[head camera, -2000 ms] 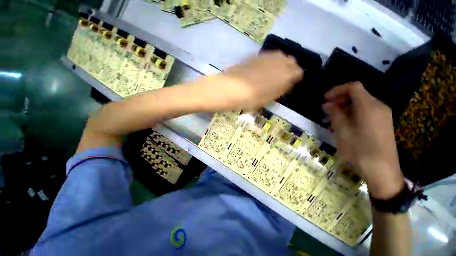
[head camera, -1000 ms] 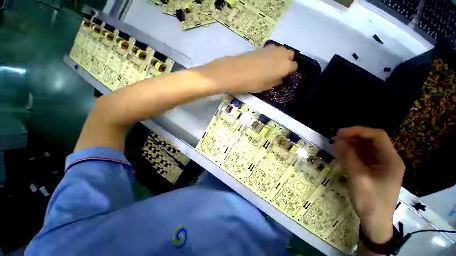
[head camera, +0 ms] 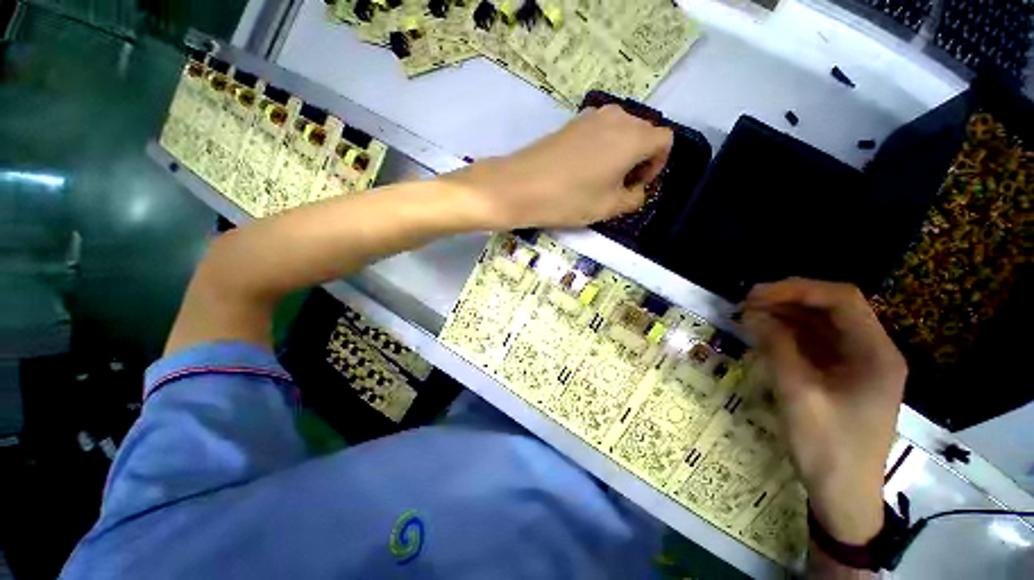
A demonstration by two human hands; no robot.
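Observation:
My left hand (head camera: 590, 168) is bare, its fingers curled over the small-parts bin (head camera: 694, 153), covering most of the bin's contents. Whether it pinches a small leaded part cannot be told. My right hand (head camera: 837, 391), with a dark wrist strap (head camera: 862, 546), is over the right end of the row of circuit boards (head camera: 590, 363). Its fingers are curled and the fingertips are near the boards' upper edge; no held part can be made out. The boards lie side by side, with small yellow, dark and shiny components along their upper edge.
The middle bin (head camera: 765, 210) and the large coil bin (head camera: 958, 266) stand behind the rails. More boards lie at left (head camera: 255, 147), loosely stacked at the back (head camera: 578, 45), and in a lower tray (head camera: 372, 368). Small black parts (head camera: 841, 76) lie on the white table.
My right hand has come down from beside the middle bin to the boards' right end. My left hand stays over the small-parts bin, its fingers turned and curled differently.

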